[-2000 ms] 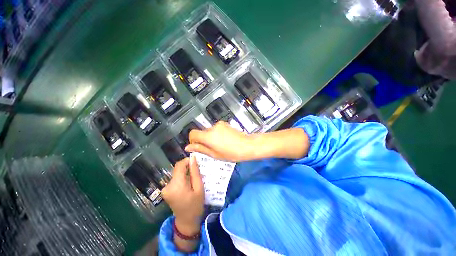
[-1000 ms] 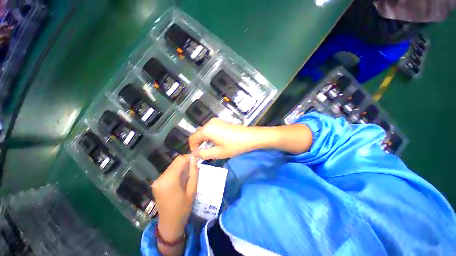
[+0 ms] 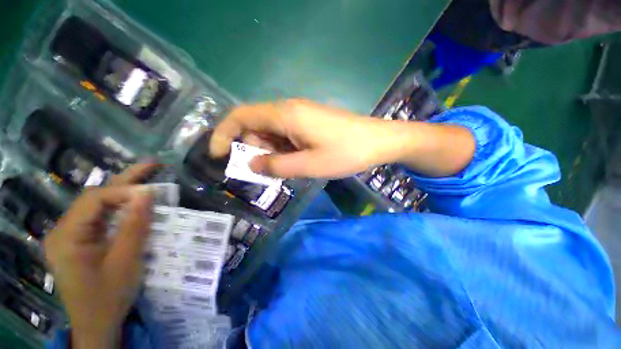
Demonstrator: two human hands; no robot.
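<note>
My left hand [image 3: 102, 245], at the lower left, holds a white label sheet [image 3: 190, 259] with rows of black print between thumb and fingers. My right hand [image 3: 306, 140] pinches a small white label [image 3: 244, 162] between thumb and finger. It is over a black handset [image 3: 272, 196] in a pocket of the clear blister tray [image 3: 178, 60]; the hand and label cover part of that handset. I cannot tell if the label touches it. Another handset [image 3: 112, 68] with an orange mark lies in the upper-left pocket, and several more lie down the left side.
Another tray with handsets [image 3: 398, 187] is beyond the bench edge, partly behind my right forearm. The green bench top [image 3: 306, 48] is above my right hand. A person's sleeve [image 3: 558, 20] shows at the top right, near a blue stool [image 3: 463, 65].
The view has moved closer over the tray. My hands have come apart: the left keeps the sheet, while the right has moved to a handset with a label at its fingertips.
</note>
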